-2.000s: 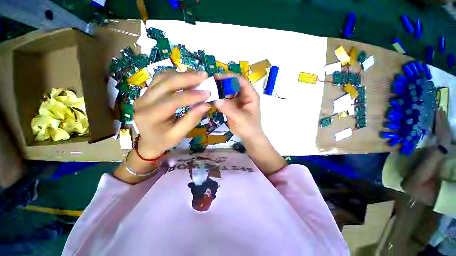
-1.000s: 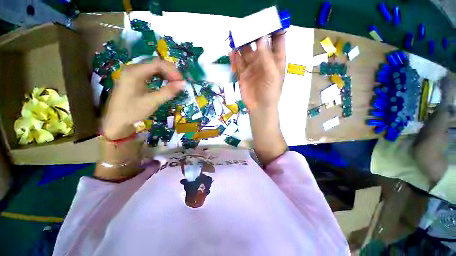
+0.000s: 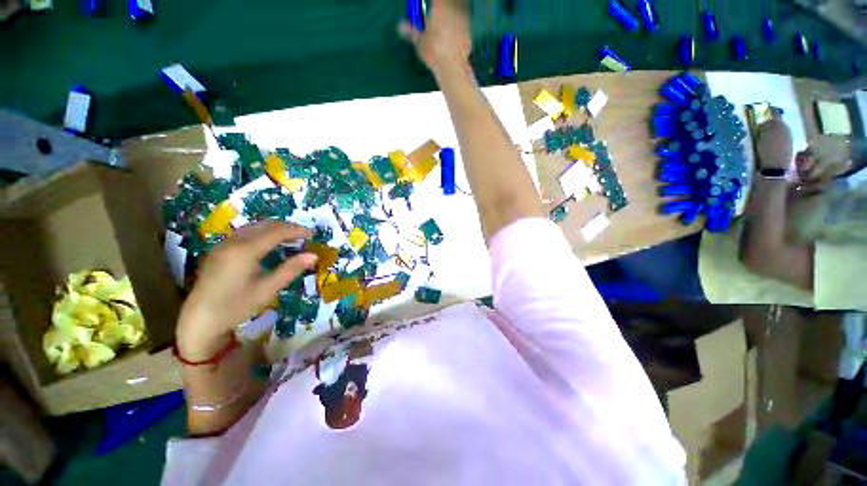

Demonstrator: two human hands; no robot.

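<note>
My right hand [image 3: 442, 38] is stretched far out over the green surface at the top edge, partly blurred. A blue cell [image 3: 415, 13] is beside its fingers, cut off by the frame; I cannot tell whether the hand grips it. My left hand [image 3: 249, 280] is over the lower left of the heap of green circuit boards [image 3: 347, 190], thumb and fingers apart, with no held piece visible. Amber pieces [image 3: 340, 288] and white pads lie among the boards. One blue cell [image 3: 448, 171] stands out on the white sheet [image 3: 380, 119], right of the heap.
An open cardboard box [image 3: 57, 218] at left holds pale yellow scraps [image 3: 93, 321]. Sorted boards [image 3: 608, 176] lie on cardboard at right, beside grouped blue cells [image 3: 699, 152]. More cells [image 3: 509, 55] lie on the green surface. Another person's hands [image 3: 778, 147] are at far right.
My right hand has moved from above the white sheet out to the green surface; the white-faced blue piece is no longer on its palm. My left hand has shifted down. The view has turned.
</note>
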